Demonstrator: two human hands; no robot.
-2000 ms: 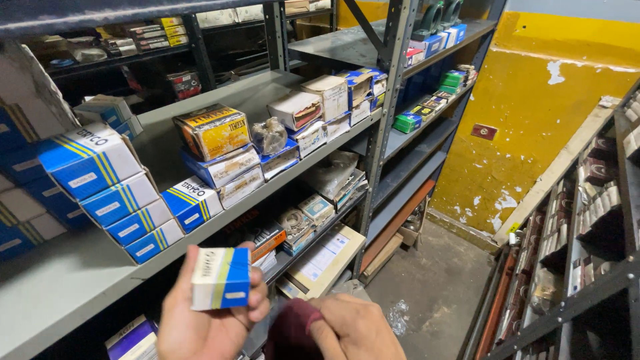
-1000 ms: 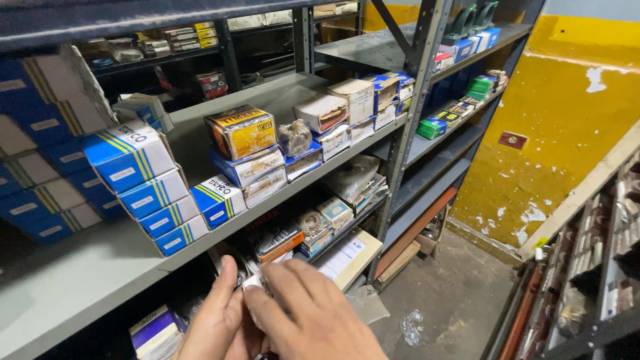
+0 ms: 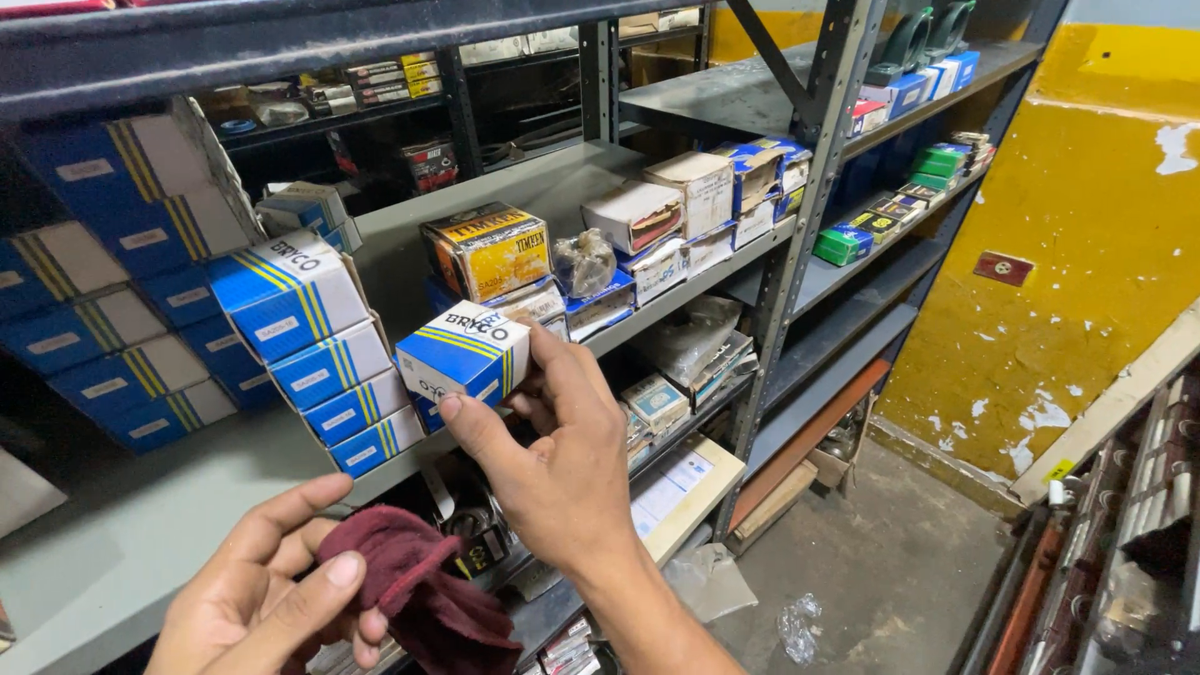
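My right hand [image 3: 553, 441] grips a small blue and white Bryco cardboard box [image 3: 464, 352] between thumb and fingers, at the front edge of the grey metal shelf [image 3: 197, 525]. Part of another blue box shows beneath it. Lower left, my left hand [image 3: 272, 572] holds a dark red cloth [image 3: 422, 581], which hangs down over the lower shelf. A stack of blue and white Bryco boxes [image 3: 291, 328] stands left of the held box. Behind and to its right sits a yellow and black Timken box [image 3: 487, 253], on top of other boxes.
A plastic-wrapped part [image 3: 584, 262] and worn cartons [image 3: 708, 192] line the shelf to the right. More blue boxes [image 3: 103, 328] are stacked at the left. A perforated metal upright [image 3: 797, 253] divides the shelving. Crumpled clear plastic [image 3: 799, 628] lies on the floor.
The hands were close together low in front a second ago; now they are apart, with my right hand and a box up at the shelf edge. The red cloth shows again in my left hand.
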